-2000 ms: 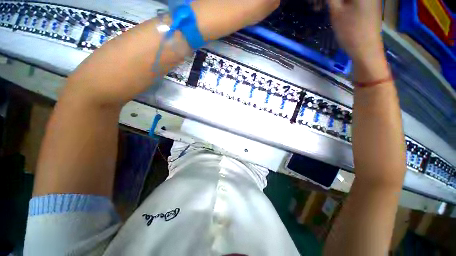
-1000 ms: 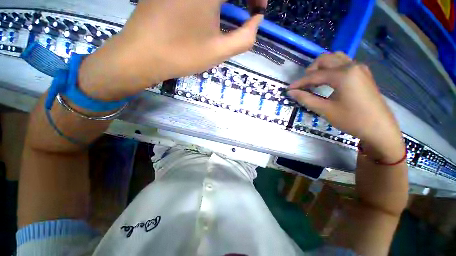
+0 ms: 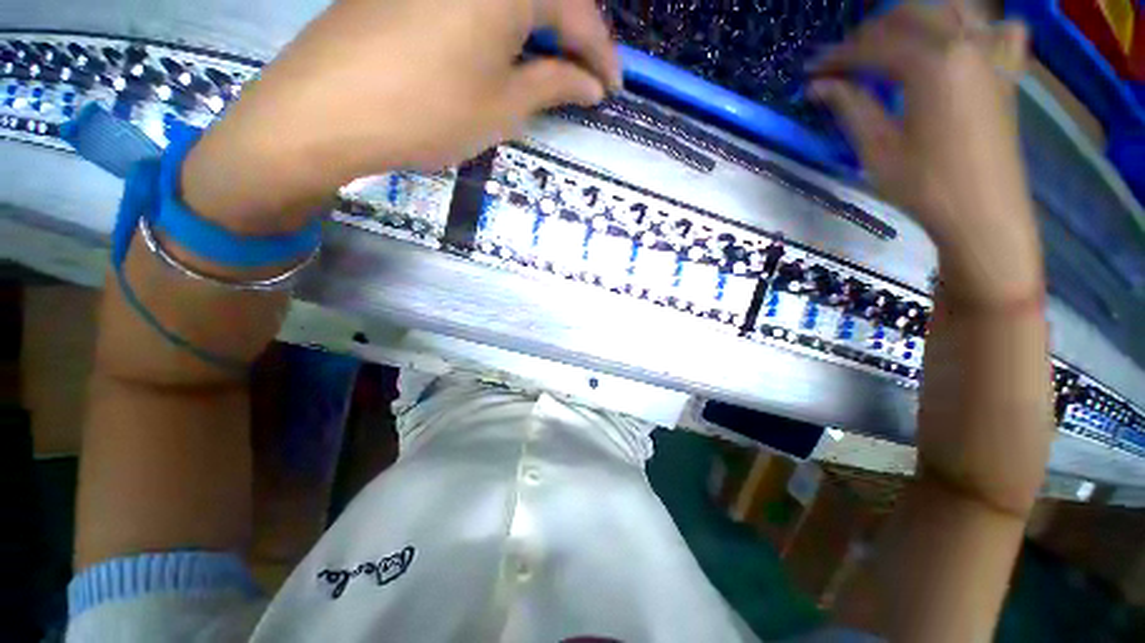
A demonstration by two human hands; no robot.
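Note:
Circuit board panels (image 3: 603, 245) lie in a long row, crowded with black, silver and blue parts. A blue parts bin (image 3: 703, 98) heaped with small black components (image 3: 741, 38) stands behind them. My left hand (image 3: 502, 88) is above the boards at the bin's front left, thumb and fingertips close together. A dark spot shows between its fingers, but I cannot tell whether it is a held component. My right hand (image 3: 923, 113) is blurred over the bin's right part, thumb and fingers apart, with no held part visible.
Long dark toothed strips (image 3: 804, 195) lie between bin and boards. A pale metal rail (image 3: 502, 308) runs along the near side. A second blue bin (image 3: 1086, 63) is at upper right. A dark flat object (image 3: 763, 427) lies at the near edge.
My right hand has moved from the boards up to the bin. My left hand has shifted slightly left; the black component at its fingertips no longer shows clearly.

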